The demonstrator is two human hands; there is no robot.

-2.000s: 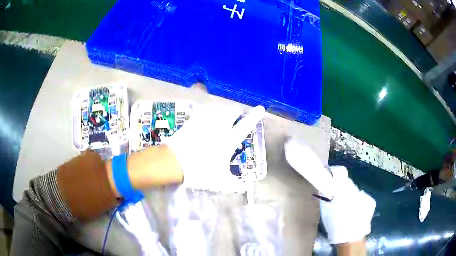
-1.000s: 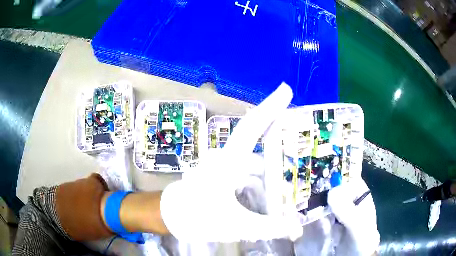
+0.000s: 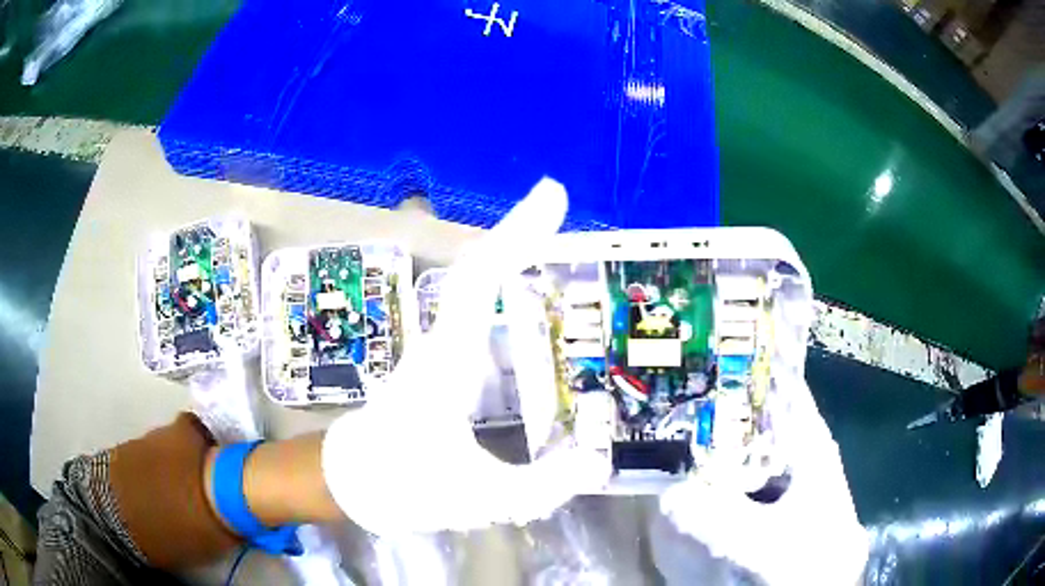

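A white socket housing (image 3: 791,275) is held up in front of me, its open side facing me. Inside it are a green circuit board (image 3: 659,300), a transformer, thin red, black and blue wires, contact strips along both sides and a black block (image 3: 651,457) at the lower edge. My gloved left hand (image 3: 447,446) grips its left side. My gloved right hand (image 3: 779,515) grips its lower right corner, with its fingertips at the lower edge. A small dark thing shows by the right fingers; I cannot tell what it is.
Two open housings (image 3: 147,300) (image 3: 275,332) lie on the beige board (image 3: 92,395) at left; a third is partly behind my left hand. Behind stands the blue sheet stack (image 3: 435,103). Clear bags (image 3: 562,555) lie below. A screwdriver (image 3: 985,395) is at right, beside the green belt (image 3: 825,160).
My left hand has lifted a housing from the board and moved right. My right hand has come to the housing's lower edge. The housing has since turned squarer to the camera.
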